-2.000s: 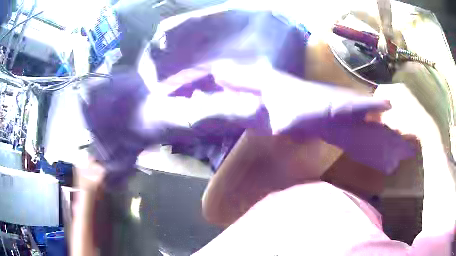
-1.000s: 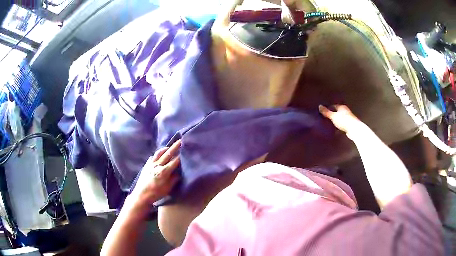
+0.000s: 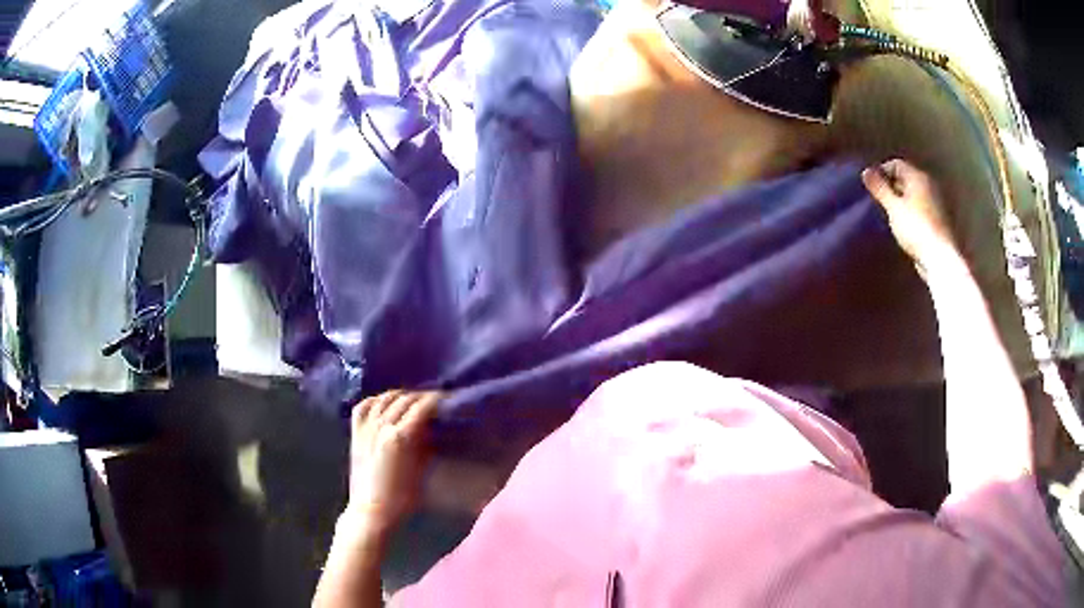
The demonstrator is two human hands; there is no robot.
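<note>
A purple-blue garment lies in folds over the beige pressing pad, and a strip of it is stretched across the near side. My left hand is closed on its near edge at lower left. My right hand pinches the far right end of the strip. The cloth between my hands is pulled fairly straight and slants up to the right. The steam iron, dark with a pale rim, rests at the back right of the pad, with no hand on it; its handle is partly cut off by the top edge.
A pale wrapped hose runs down the right side. A blue lattice crate is at upper left. Cables hang over a pale box at left. A white box stands at lower left.
The garment was swung about in a blur, then laid down. Since one second ago, my right hand has moved right and up, pulling the strip longer; my left hand now grips the edge lower down.
</note>
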